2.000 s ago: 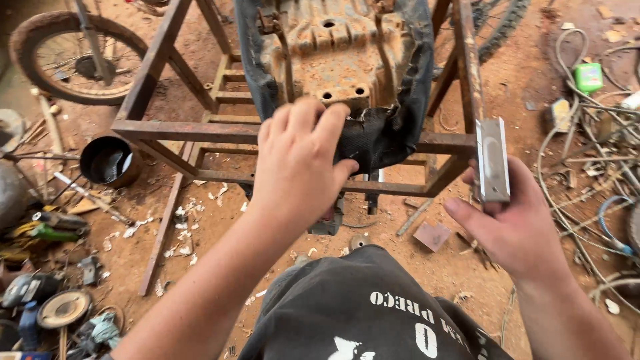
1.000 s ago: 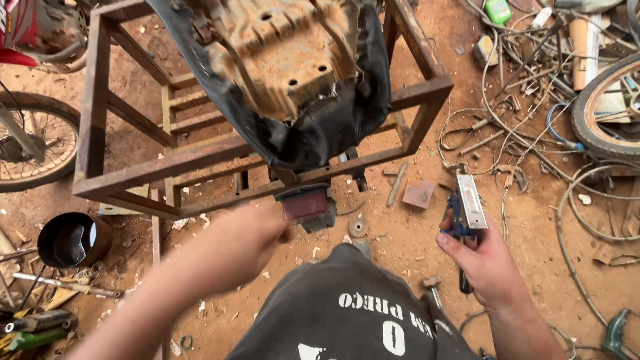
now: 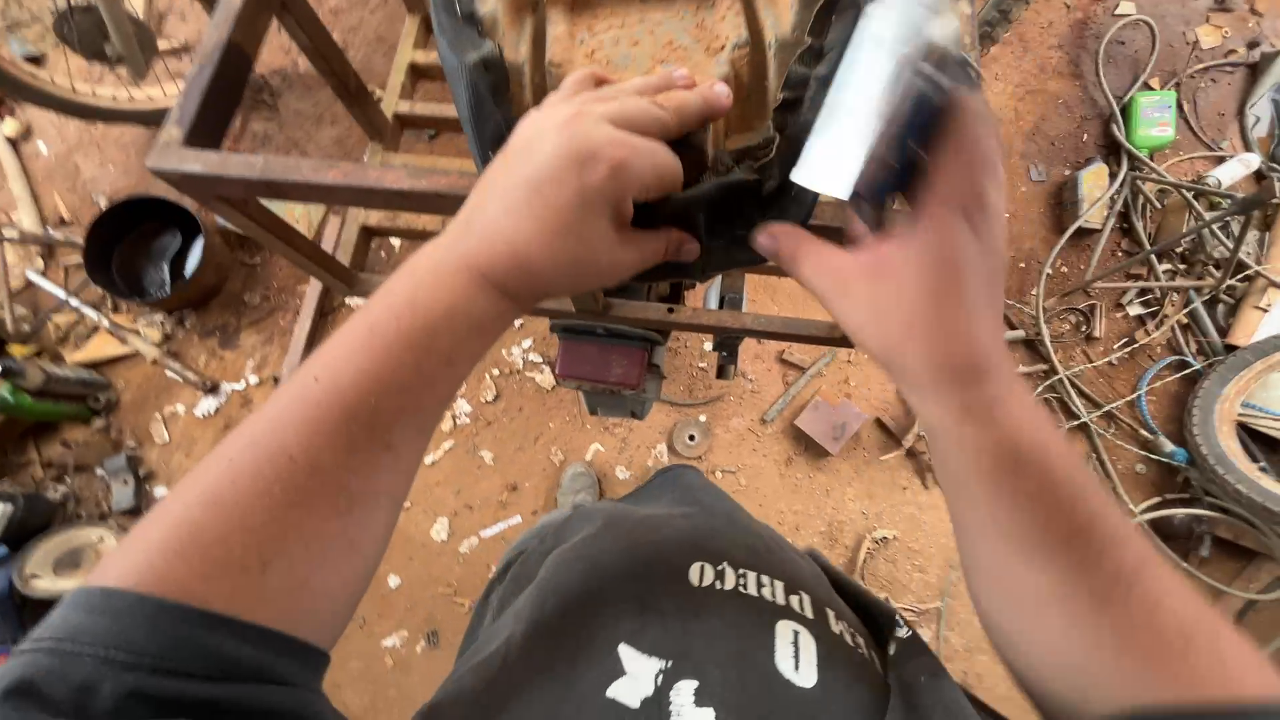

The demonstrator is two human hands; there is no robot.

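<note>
An upturned motorcycle seat with a rusty metal base and a black cover lies on a rusty steel frame. My left hand grips the cover's near edge, thumb below and fingers over the rim. In my right hand is a blurred tool with a shiny metal body and dark blue part, perhaps a staple gun; it is tilted over the cover's right side. Whether its tip touches the cover cannot be told. Beneath the frame's near bar sits a red tail light.
A black bucket stands at left, near a spoked wheel. Tangled cables, a green bottle and another wheel lie at right. A round metal disc and a square plate rest on the dirt floor.
My left hand, off the seat one second ago, is back on the cover's edge. My right hand has brought the tool from beside the frame up to the seat's right side.
</note>
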